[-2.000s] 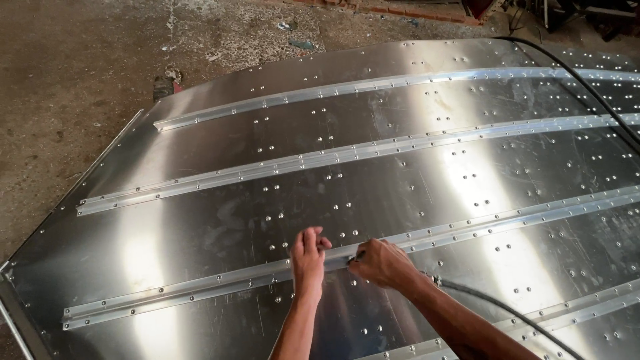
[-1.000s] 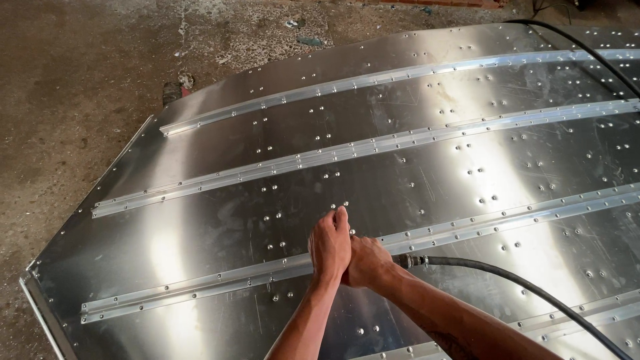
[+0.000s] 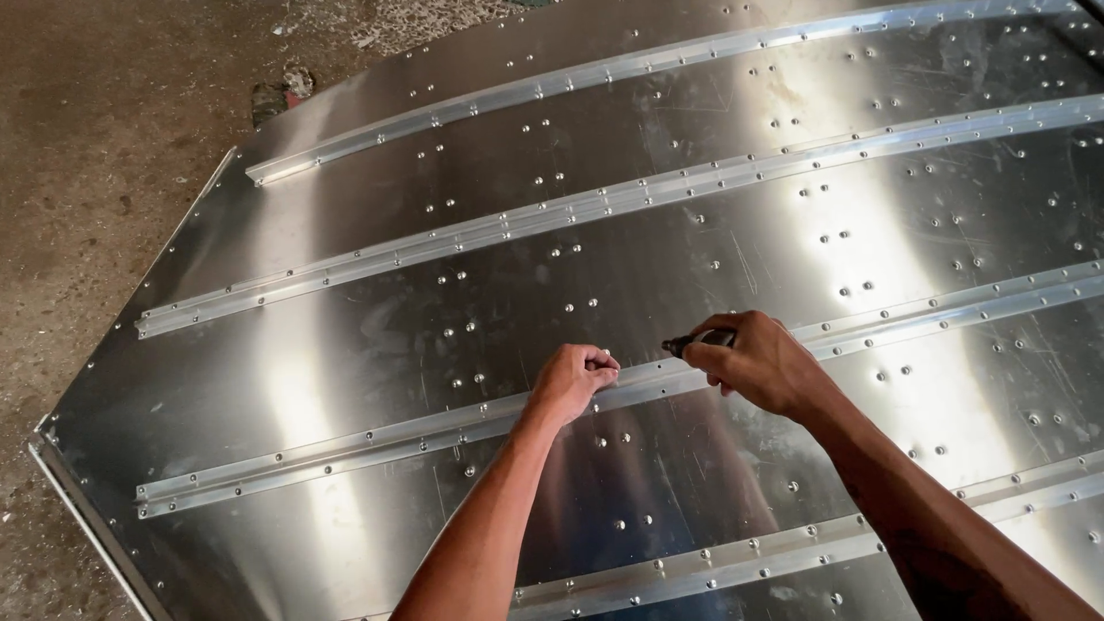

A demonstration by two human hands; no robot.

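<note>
My left hand (image 3: 576,379) is at the third riveted metal strip (image 3: 414,431), its thumb and fingertips pinched together; a small shiny rivet-like piece (image 3: 606,353) shows at the fingertips, though whether it is held is unclear. To its right, my right hand (image 3: 750,358) grips a dark handheld tool (image 3: 677,346), whose tip points left over the strip's upper edge. The tool's exact kind is not clear. Bare holes show in the strip between the hands. Beneath both lies a large shiny sheet-metal panel (image 3: 371,336) dotted with rivets in pairs.
More riveted strips cross the panel, two farther away (image 3: 638,190) and one nearer me (image 3: 716,556). The panel's edge (image 3: 95,552) runs down the left side. A concrete floor (image 3: 103,172) with debris lies beyond, and a small dark and red object (image 3: 272,102) sits by the far left edge.
My hands were together on the strip one second ago and are now apart, the right one with the tool lifted to the right. The hose seen earlier beside the right hand is out of sight there.
</note>
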